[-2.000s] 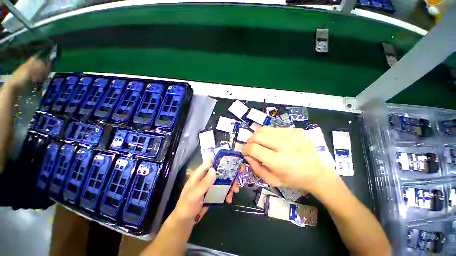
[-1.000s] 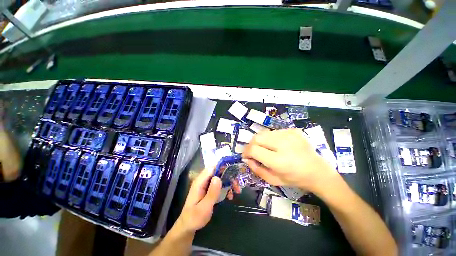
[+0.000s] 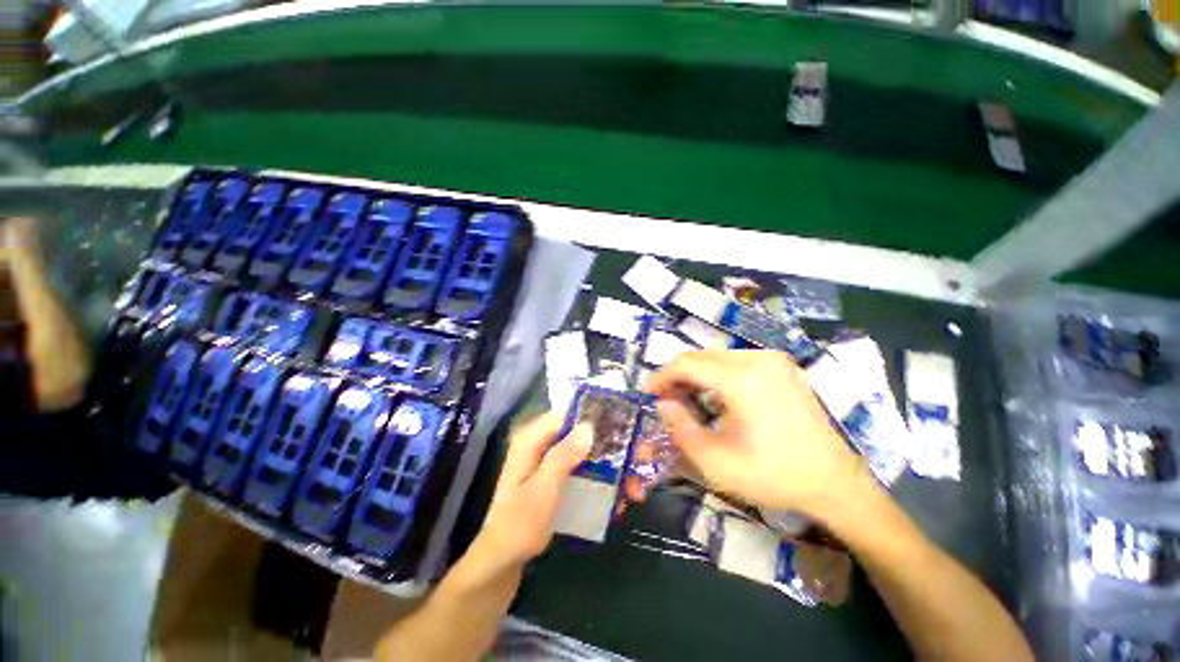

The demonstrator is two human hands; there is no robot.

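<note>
My left hand (image 3: pixel 528 485) holds a part-assembled phone (image 3: pixel 598 455) at the centre, its blue rim around a board and its pale screen end towards me. My right hand (image 3: pixel 757 427) is at the phone's upper right corner, thumb and fingers curled close to the rim; whether they grip it is blurred. A loose pile of board assemblies (image 3: pixel 700 301) with pale screens lies behind and right of my hands. A thin silver pair of lines, maybe tweezers (image 3: pixel 669 543), lies below the pile.
A black blister tray (image 3: pixel 489 339) with blue housings stands at left on a white sheet (image 3: pixel 554 287). A clear tray (image 3: pixel 1043 446) with board units is at right. Beyond the white edge, a green belt (image 3: pixel 582 129) carries several units. Another person's arm (image 3: pixel 45 317) shows at far left.
The phone in my left hand, tilted a second ago, now shows its board and pale end again. My right hand stays by its upper corner. The whole view has shifted a little.
</note>
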